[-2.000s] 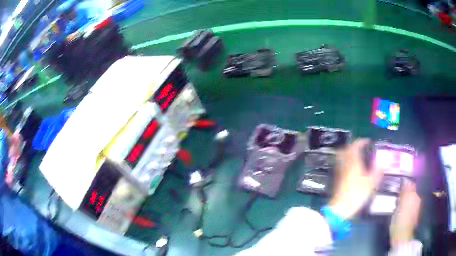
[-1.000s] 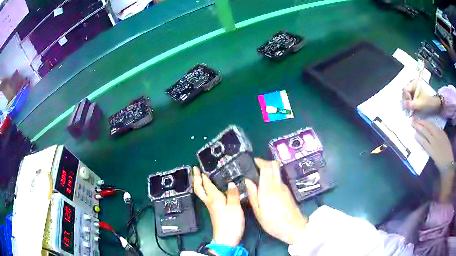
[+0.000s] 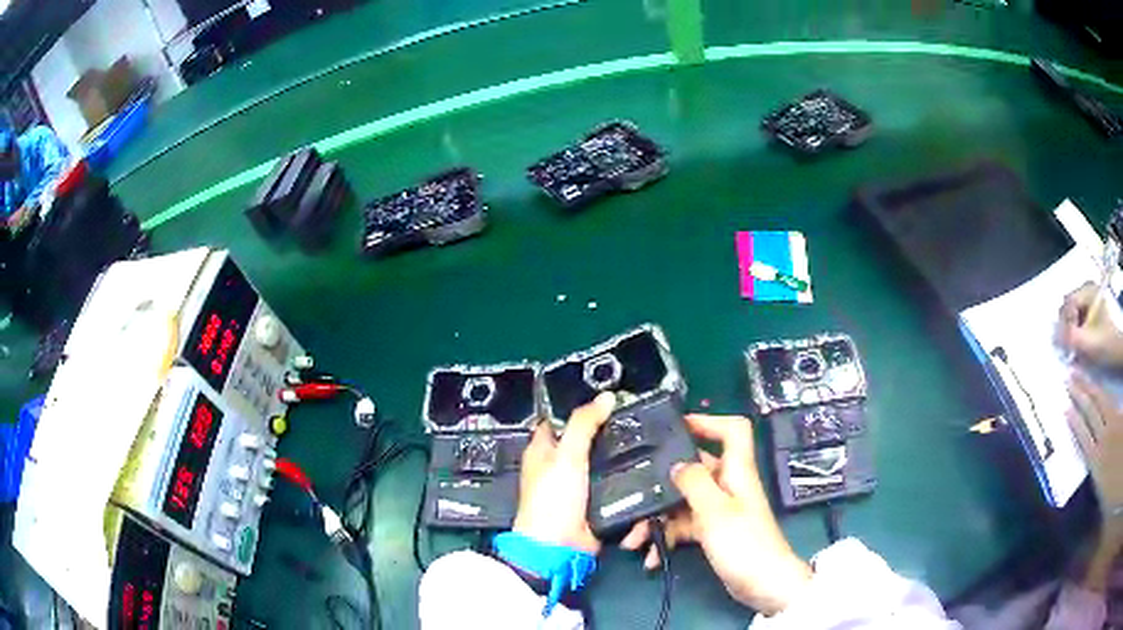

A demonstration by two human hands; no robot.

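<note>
A trail camera unit (image 3: 626,449), with a clear-edged black upper half and a dark lower half, is held slightly tilted between my hands. My left hand (image 3: 560,486) grips its left side, thumb near the lens ring. My right hand (image 3: 733,517) holds its lower right side near the cable at the bottom. A second unit (image 3: 480,449) lies just left of it, close to my left hand. A third unit (image 3: 813,425) lies to the right with its cable plugged in at the bottom.
DC power supplies (image 3: 185,406) with red digits and clip leads (image 3: 314,391) stand at left. Open housings with circuit boards (image 3: 597,163) and black ribbed blocks (image 3: 299,197) stand behind. A colour card (image 3: 775,266) lies mid-right. A black tray (image 3: 961,234), a clipboard (image 3: 1041,357) and another person's hands (image 3: 1090,369) are at right.
The view has shifted, so the bench things appear further right. My right hand has moved to the held unit's lower edge by the cable. The right unit's pink glow is gone.
</note>
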